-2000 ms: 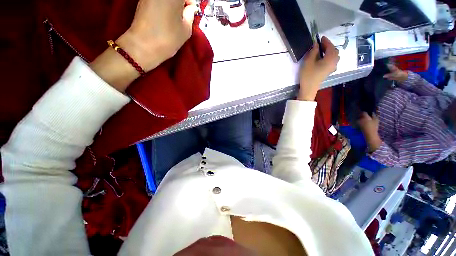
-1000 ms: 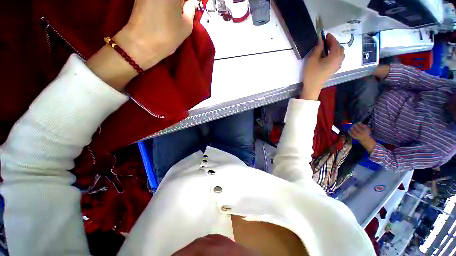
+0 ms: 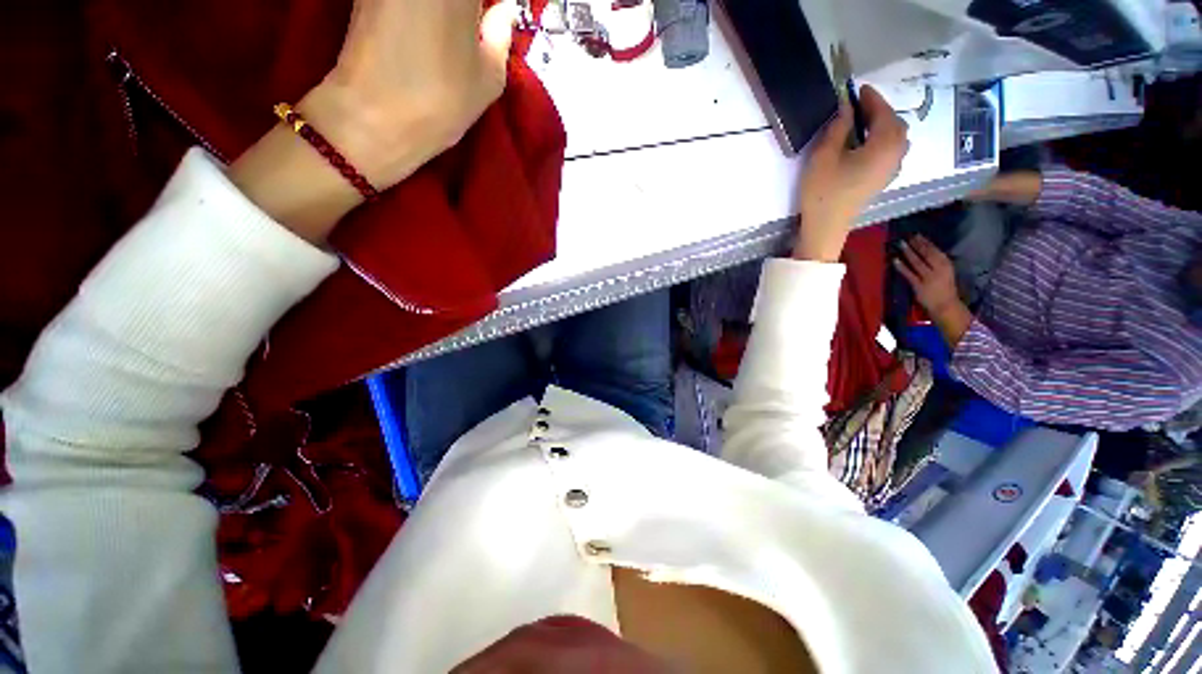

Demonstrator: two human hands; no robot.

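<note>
A large dark red garment piece (image 3: 488,211) covers the left of the white table and hangs over its front edge. My left hand (image 3: 415,86) lies on it, fingertips at the top edge of the picture by the needle area (image 3: 580,19), pinching the cloth. My right hand (image 3: 850,158) holds a small dark-handled tool, likely thread snips (image 3: 858,113), its pale tip pointing up, just right of a flat black phone (image 3: 780,66). A small red cord (image 3: 630,48) curves near the needle.
The white sewing machine head (image 3: 910,40) spans the upper right. The table's grey front edge (image 3: 633,282) crosses the middle. A blue bin (image 3: 393,435) with red scraps is below left. Red and plaid garments (image 3: 877,421) hang below right. A person in a striped shirt (image 3: 1087,296) sits at right.
Since two seconds ago, the view has shifted slightly and my right hand with the tool sits a little further right. My left hand keeps its place on the cloth. The other person's hands have moved.
</note>
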